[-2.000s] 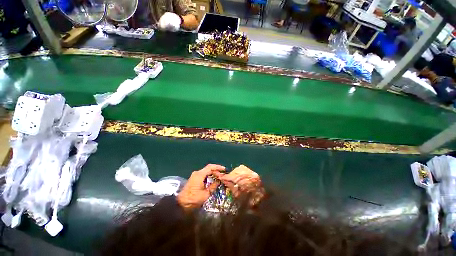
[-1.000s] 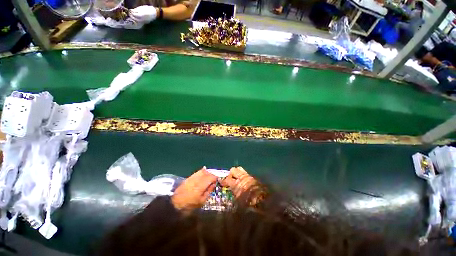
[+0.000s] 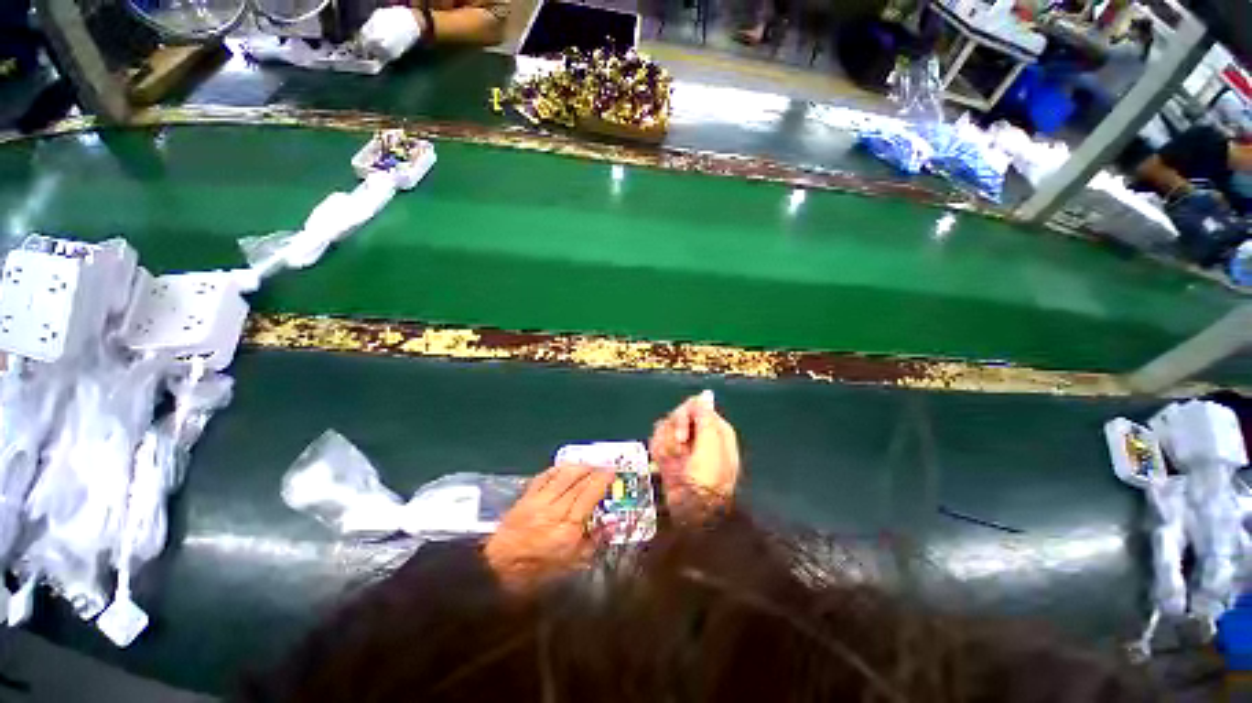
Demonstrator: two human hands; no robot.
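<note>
An open white power strip housing (image 3: pixel 628 511) lies on the dark green bench in front of me, with coloured wires and shiny parts inside. My left hand (image 3: pixel 552 523) holds it from the left, fingers over its left edge. My right hand (image 3: pixel 699 455) is raised just right of the housing, fingers bent together; a small white tip shows at the fingertips, and I cannot tell if it is a part. A bagged power cord (image 3: pixel 398 505) trails left from the housing. Hair hides the nearest part of the bench and my wrists.
Stacked white units (image 3: pixel 103 323) with bagged cords stand at left, more units (image 3: pixel 1201 437) at right. A dark stick (image 3: pixel 980 519) lies on the bench. Beyond is the green conveyor belt (image 3: pixel 714 261) with one open housing (image 3: pixel 394 159); across it, a brass parts heap (image 3: pixel 590 94) and a gloved hand (image 3: pixel 391 33).
My right hand has come off the housing and moved up and right. My left hand stays on the housing, whose inside now shows more. The view has shifted slightly.
</note>
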